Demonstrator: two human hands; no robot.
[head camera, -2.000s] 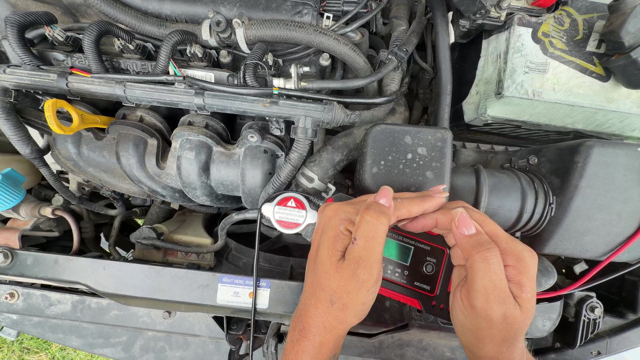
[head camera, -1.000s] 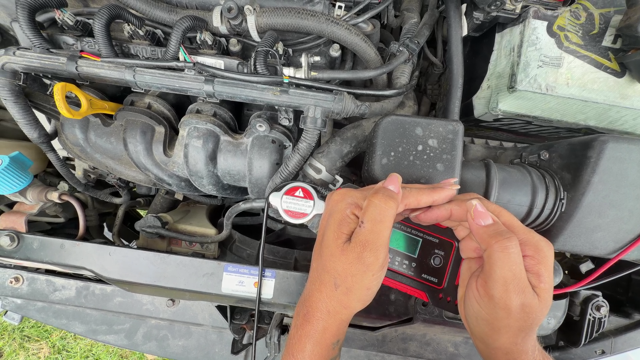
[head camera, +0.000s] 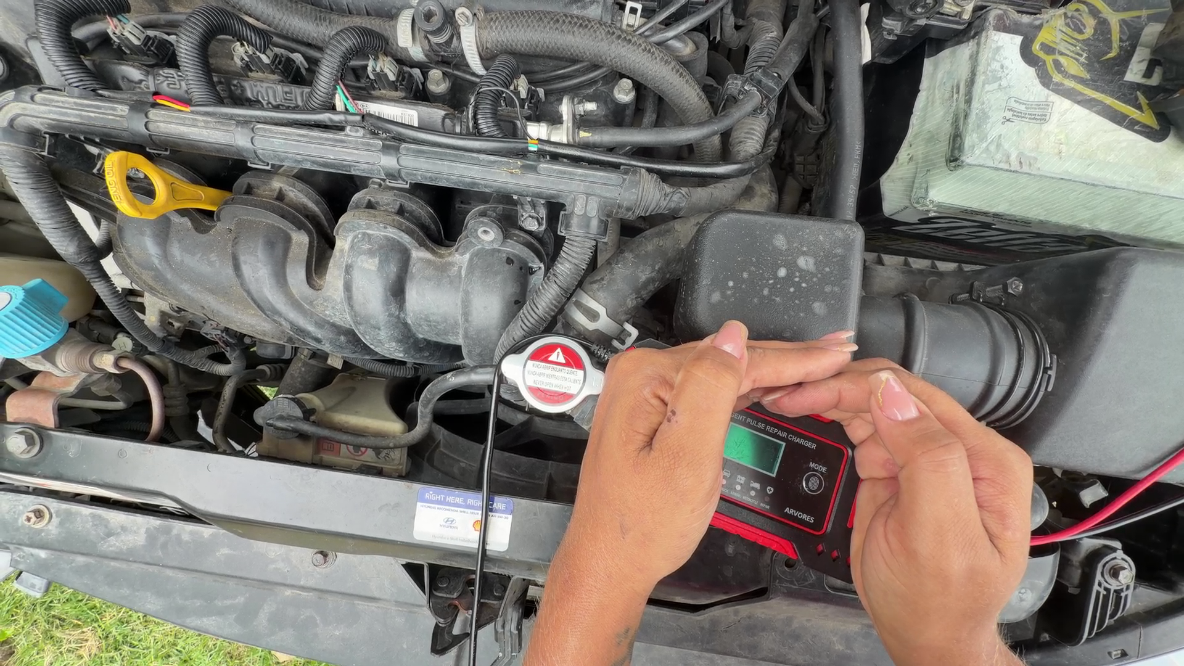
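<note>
A black and red pulse repair battery charger (head camera: 786, 481) with a green display and a mode button lies at the front of the engine bay. Over its left side is my left hand (head camera: 661, 435), fingers stretched to the right and partly hiding the display. My right hand (head camera: 934, 490) is cupped above the charger's right end, its fingertips meeting the left ones. Neither hand shows anything held. The radiator cap (head camera: 553, 375), silver with a red and white warning label, is beside my left hand. A black cable (head camera: 484, 499) runs down past it.
A car battery (head camera: 1045, 148) is at the top right, above the black air intake hose (head camera: 934, 347). Red and black leads (head camera: 1110, 507) come in from the right. The yellow dipstick handle (head camera: 153, 190) and blue cap (head camera: 30, 317) are left. The metal front crossmember (head camera: 277, 513) runs below.
</note>
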